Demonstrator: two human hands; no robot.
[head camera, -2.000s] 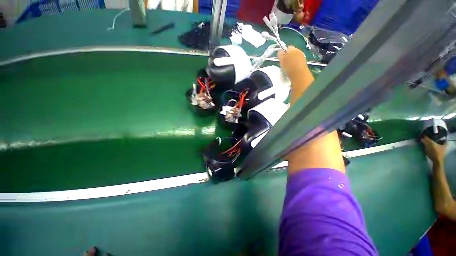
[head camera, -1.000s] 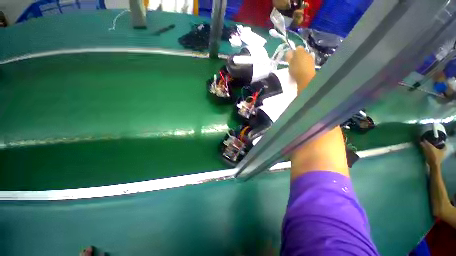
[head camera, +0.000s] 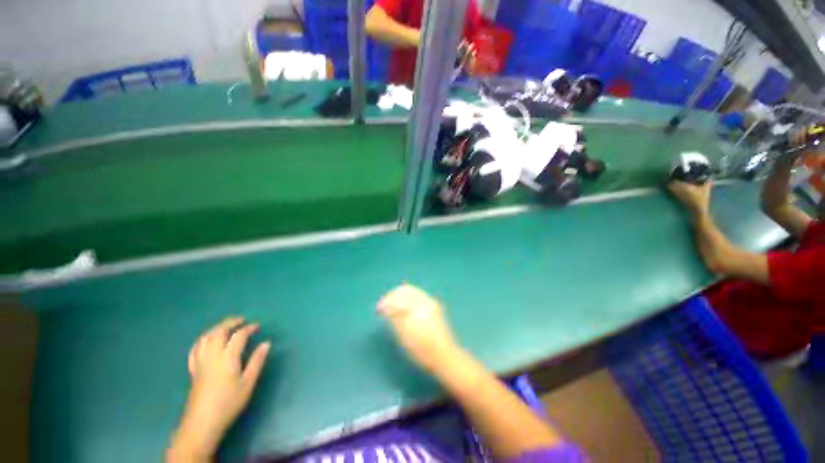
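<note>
My left hand (head camera: 222, 373) is at the lower left over the green bench mat (head camera: 308, 298), its fingers apart and nothing in it. My right hand (head camera: 416, 318) is over the mat right of it, blurred, with the fingers curled closed; no object shows in it. Several white and black camera housings (head camera: 502, 158) lie in a cluster on the green conveyor belt (head camera: 226, 185), beyond the metal post. Their open ends show dark parts with reddish wires, too blurred for detail.
A metal post (head camera: 425, 118) stands at the belt's near edge. A blue crate (head camera: 696, 389) and brown cardboard (head camera: 597, 416) are at the lower right. A person in red at the right holds a camera housing (head camera: 693, 165). Another red-clothed person stands behind the belt. White wrap (head camera: 68, 269) lies left.
My right hand has let go of the white cables and come back to the mat. My left hand has come into view. The view has shifted; the housings now appear right of the post.
</note>
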